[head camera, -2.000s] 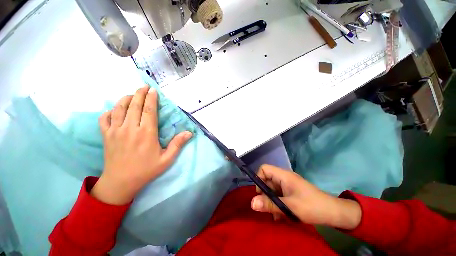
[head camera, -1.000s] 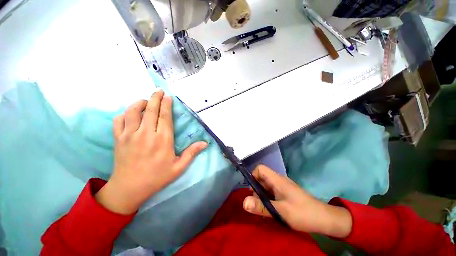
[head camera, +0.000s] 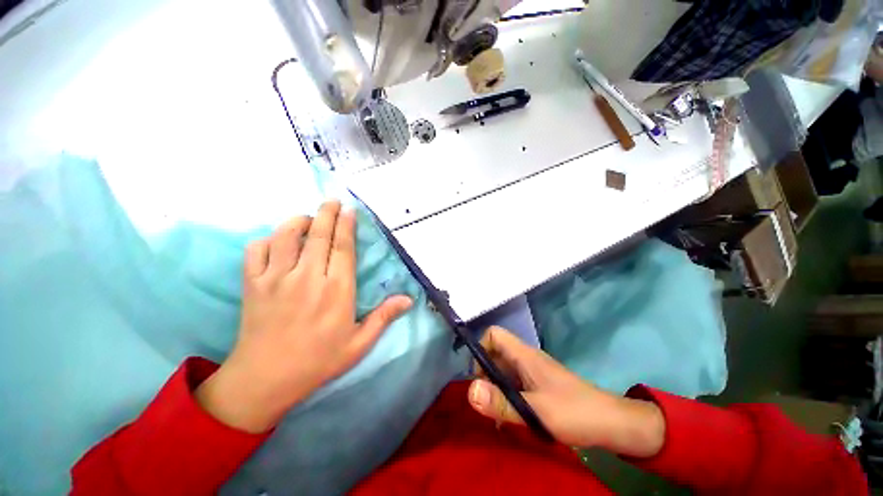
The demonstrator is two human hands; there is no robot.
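Sheer aqua fabric (head camera: pixel 194 281) lies over the left of the table and down over the lap. My left hand (head camera: pixel 310 310) lies flat on it, palm down, fingers slightly apart. My right hand (head camera: pixel 552 392) holds long black shears (head camera: pixel 426 286) by the handles, partly hidden by the fingers. The blades lie along the fabric's right edge, tips pointing up-left, beyond my left fingertips. The blades look nearly closed; whether fabric is between them is hard to tell.
The sewing machine's needle plate (head camera: pixel 385 131) is ahead, with black snips (head camera: pixel 489 107) to its right. A brown-handled tool (head camera: pixel 613 121), white pen (head camera: pixel 612 89) and brown square (head camera: pixel 615 179) lie farther right. More aqua fabric (head camera: pixel 629 320) hangs at the table's front edge.
The view has shifted, so the machine and table items sit differently in the picture. Both hands keep nearly the same pose, with the shears still along the fabric's edge.
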